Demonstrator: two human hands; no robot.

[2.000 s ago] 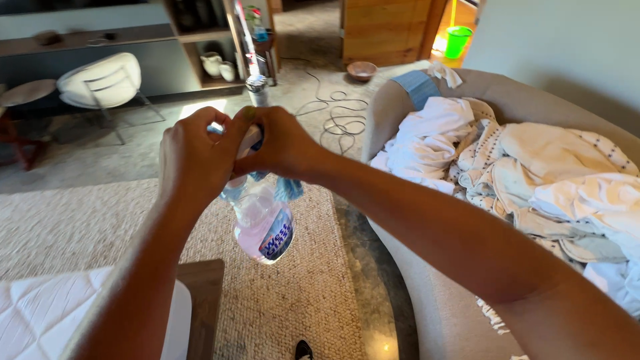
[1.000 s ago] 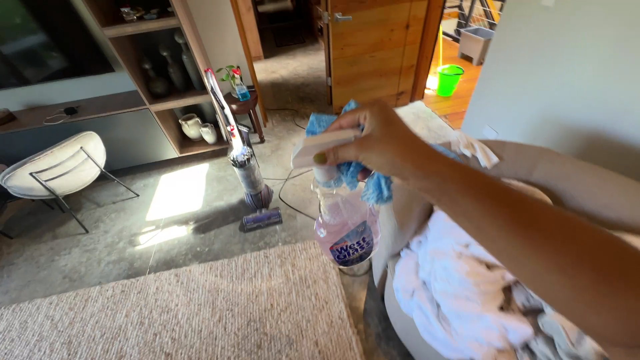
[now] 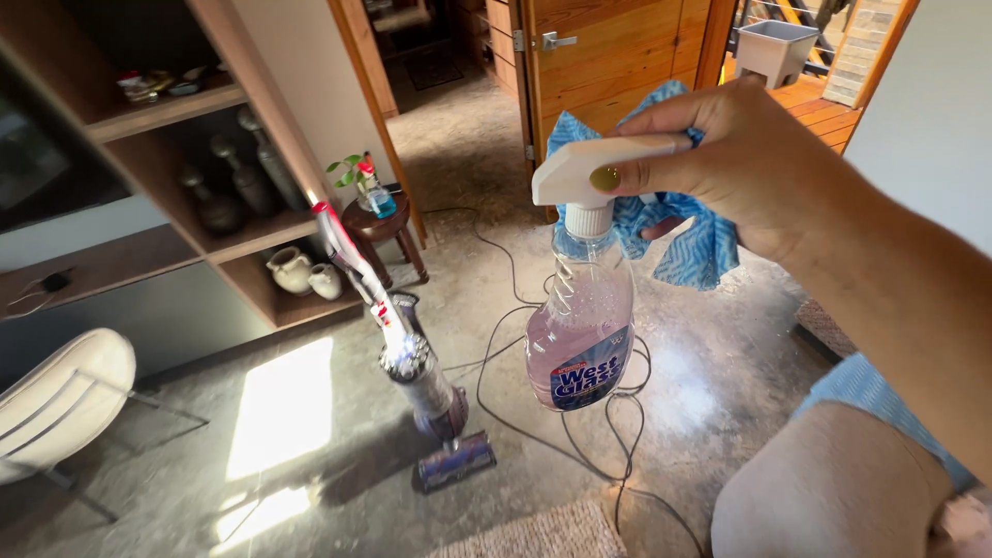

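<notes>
My right hand (image 3: 721, 155) grips the white trigger head of a clear spray bottle (image 3: 581, 325) of pinkish glass cleaner, its thumb on the near side of the head. Bunched in the same hand, behind the bottle's neck, is a blue patterned cleaning cloth (image 3: 697, 248). The bottle hangs upright above the floor, and its front label bears writing. My left hand is out of view.
An upright vacuum cleaner (image 3: 434, 395) stands on the concrete floor, with a looping black cord (image 3: 504, 434) beside it. A wooden stool (image 3: 380, 221) holds a plant and a bottle. At left are a white chair (image 3: 70, 387) and shelves; at lower right, a sofa arm (image 3: 829, 480).
Two seconds ago both hands were together at the bottle's top; now only my right hand holds it. The view has swung towards the vacuum cleaner and the doorway.
</notes>
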